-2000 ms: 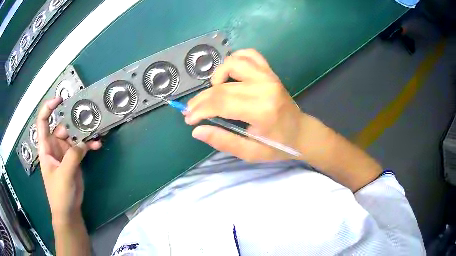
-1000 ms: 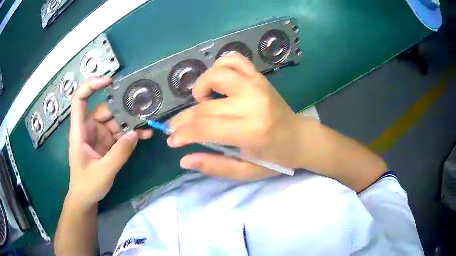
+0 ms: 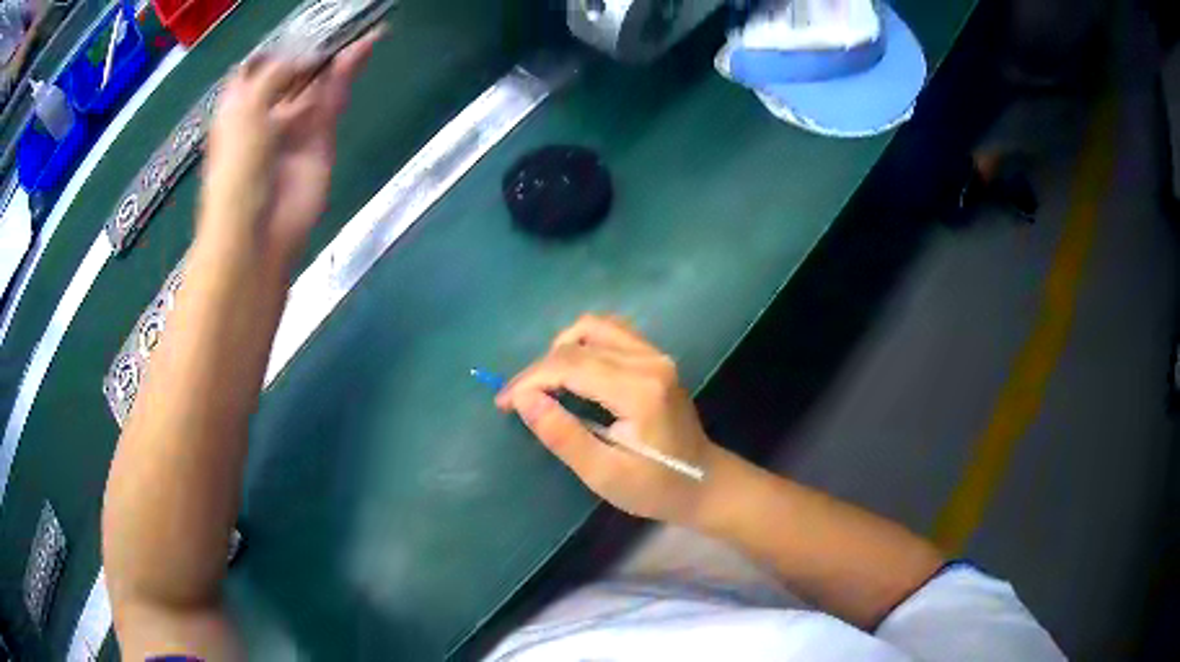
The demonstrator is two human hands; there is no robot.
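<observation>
My left hand (image 3: 278, 149) is stretched out at the upper left. Its fingers are on a blurred grey four-place fixture (image 3: 324, 26) at the top edge, which is partly cut off; its round units cannot be made out. My right hand (image 3: 621, 407) is above the green bench (image 3: 388, 504), holding the pen-like tool (image 3: 656, 455) like a pen. The tool's blue tip points left and touches no fixture.
Other fixtures lie at the left (image 3: 162, 181), partly behind my left forearm. A white strip (image 3: 375, 213) crosses the green surface. A round black pad (image 3: 558, 190), a blue-and-white cap (image 3: 841, 78) and a grey-white object (image 3: 641, 23) are beyond my right hand. Blue bins (image 3: 52, 142) and a red bin (image 3: 188, 16) are far left.
The view has shifted. My left hand has moved away to the far upper left with a fixture. My right hand still holds the tool, now away from any fixture.
</observation>
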